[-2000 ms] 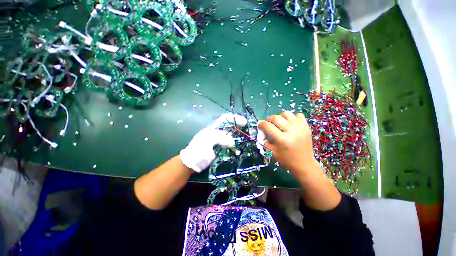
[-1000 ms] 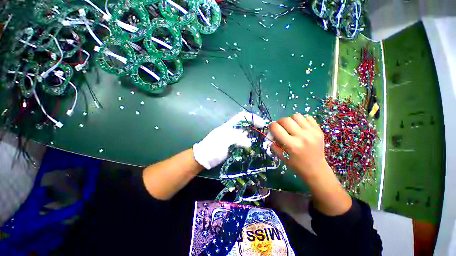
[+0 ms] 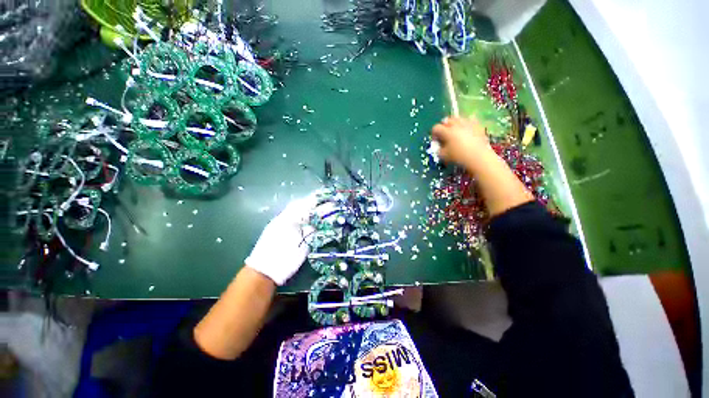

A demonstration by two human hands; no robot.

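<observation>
A ring board panel of joined green rings lies at the table's front edge, with white strips across and thin dark leads bristling from its far end. My left hand, in a white glove, holds the panel's left side near the far end; its fingertips are partly hidden. My right hand, with white wraps on its fingertips, is curled at the far left side of the red wire heap. Whether it holds a wire cannot be told.
Stacked ring assemblies lie left of centre, a darker tangled group at far left. A second ring group is at the far edge. A lime green basket stands far left. A small red wire bunch and a yellow-and-black item lie right.
My right hand has left the panel and moved away and right to the wire heap. My left hand remains on the panel, whose rings now show more fully. The view has shifted.
</observation>
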